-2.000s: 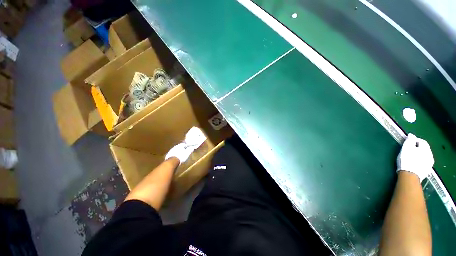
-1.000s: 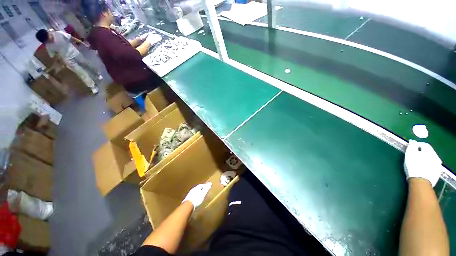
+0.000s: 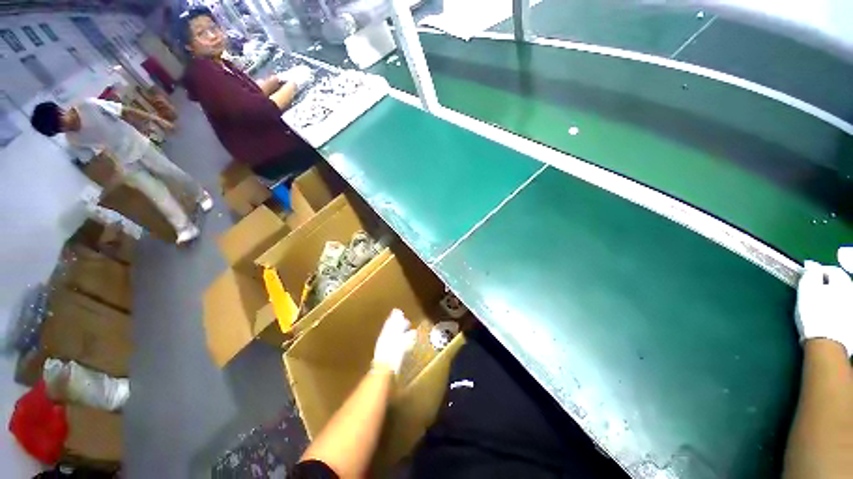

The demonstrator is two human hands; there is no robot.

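My left hand [image 3: 395,344], in a white glove, is over the open brown carton [image 3: 323,379] beside my legs. No part shows in it, but its fingers are too blurred to judge. White plastic housings [image 3: 443,335] lie in the carton near the bench side. My right hand [image 3: 825,301], also gloved, rests on the conveyor edge rail [image 3: 715,229] at the far right; its fingertips are hidden. A small white part [image 3: 845,258] lies just beyond it, cut by the frame edge.
The green workbench top [image 3: 608,318] stretches ahead, with the conveyor belt [image 3: 636,159] beyond the rail. A neighbouring carton [image 3: 339,221] holds grey-green components and has an orange-yellow flap [image 3: 279,297]. A person in dark red [image 3: 238,112] sits by a parts tray [image 3: 327,101]; another person [image 3: 131,150] bends over cartons.
The view has swung up and left. The housing in my left hand two seconds ago has been let go into the carton. The left hand has risen slightly. The right hand stays at the rail.
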